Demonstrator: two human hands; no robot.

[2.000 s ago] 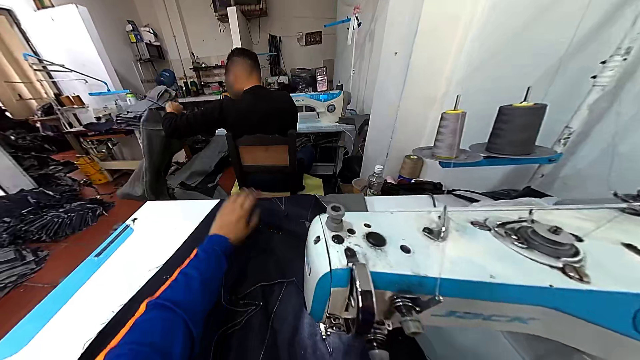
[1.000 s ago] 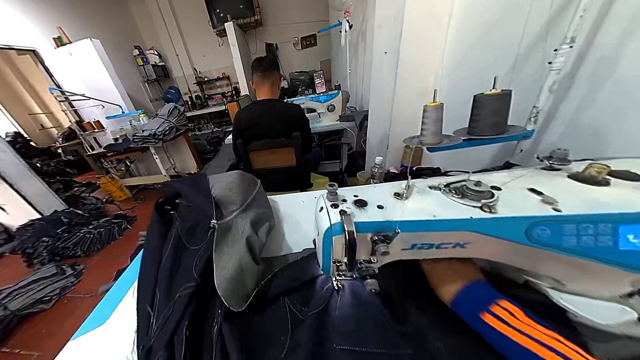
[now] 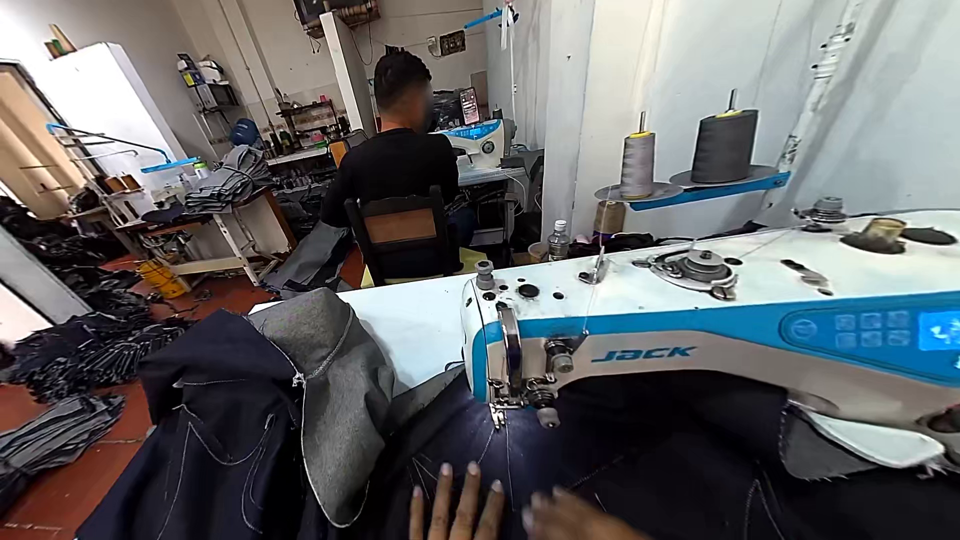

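Note:
Dark denim fabric (image 3: 645, 442) with light stitching lies across the bed of a Jack sewing machine (image 3: 750, 330), under its presser foot (image 3: 497, 415), where the lamp lights it. My left hand (image 3: 456, 506) rests flat on the denim just in front of the presser foot, fingers spread. To its right, my right hand (image 3: 574, 517) is low and blurred over the same cloth; its finger posture is unclear. At the left, a bunched part of the denim shows its grey side (image 3: 337, 420) and hangs at the table edge.
The white tabletop (image 3: 420, 319) shows behind the cloth. Thread cones (image 3: 724, 146) stand on a blue rack at the right. Ahead, a person in black (image 3: 401, 169) sits on a wooden chair at another machine. Denim piles (image 3: 97, 352) cover the floor at the left.
The right forearm, under the machine arm a second ago, is out of there; both hands are now in front of the presser foot. The bunched denim at the left was absent two seconds ago.

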